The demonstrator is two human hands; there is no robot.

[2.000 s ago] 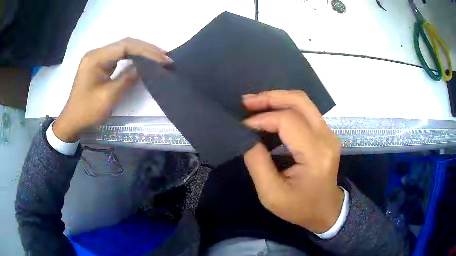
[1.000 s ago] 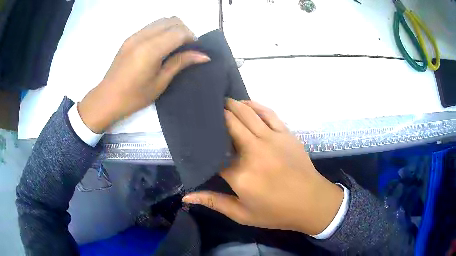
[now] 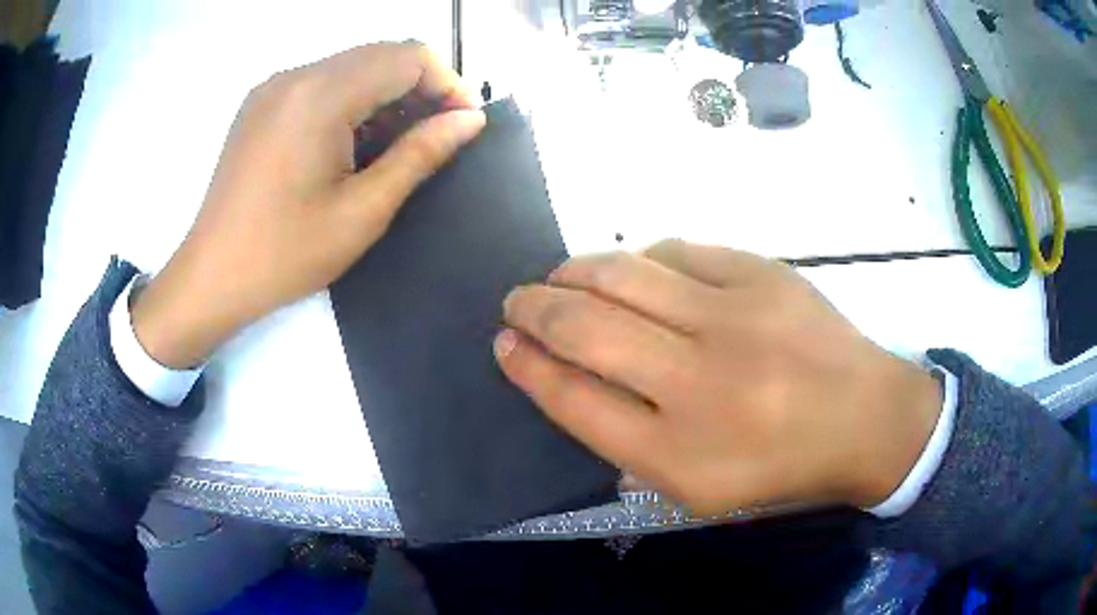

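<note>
A dark grey rib-knit cuff piece (image 3: pixel 451 360), folded into a long rectangle, lies on the white table with its near end over the table's front edge. My left hand (image 3: pixel 301 180) pinches its far end between thumb and fingers. My right hand (image 3: pixel 722 372) rests on its right side with the fingers together and flat, fingertips near the middle of the cloth. The underside of the cloth and part of its right edge are hidden.
Scissors (image 3: pixel 1010 192) with green and yellow handles lie at the right, beside a flat black phone (image 3: pixel 1072 294). Sewing machine parts (image 3: pixel 752 30) are at the top. A dark fabric pile (image 3: pixel 36 156) is at the far left. A measuring tape (image 3: pixel 289 505) runs along the front edge.
The cloth has gone from opened and lifted to folded narrow and laid on the table. My right thumb has come up from its near end. The view has shifted, showing more of the machine.
</note>
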